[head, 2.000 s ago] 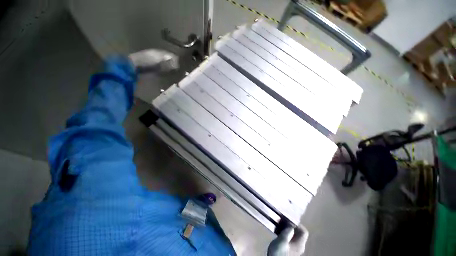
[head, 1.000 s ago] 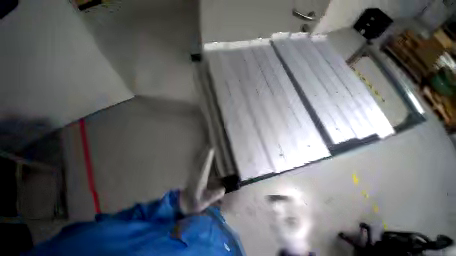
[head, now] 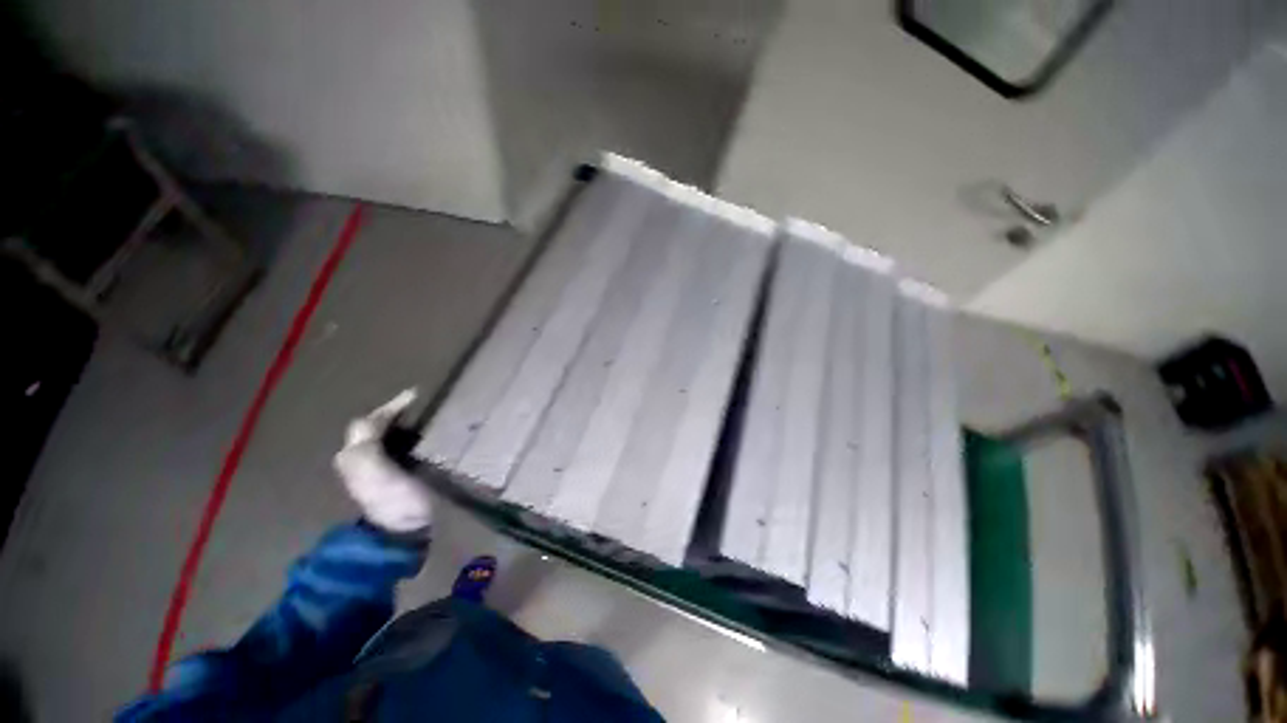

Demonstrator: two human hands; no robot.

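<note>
The trolley stands across the view, tilted in the picture, with a silver tube frame and green mat. Long flat silver-grey metal units stand side by side on it in two groups, with a dark gap between them. My left hand, in a white glove and slightly blurred, is closed around the black corner of the trolley's near left end, one finger sticking out. My right hand is not in view.
A door with a metal lever handle stands behind the trolley. Red tape runs along the grey floor at left, beside a dark frame. A black box and wooden pallets are at right. My shoe shows below.
The view has swung, and the trolley with its units now lies turned, its tube handle at the lower right. My left hand has come onto the corner; my right hand has left the picture.
</note>
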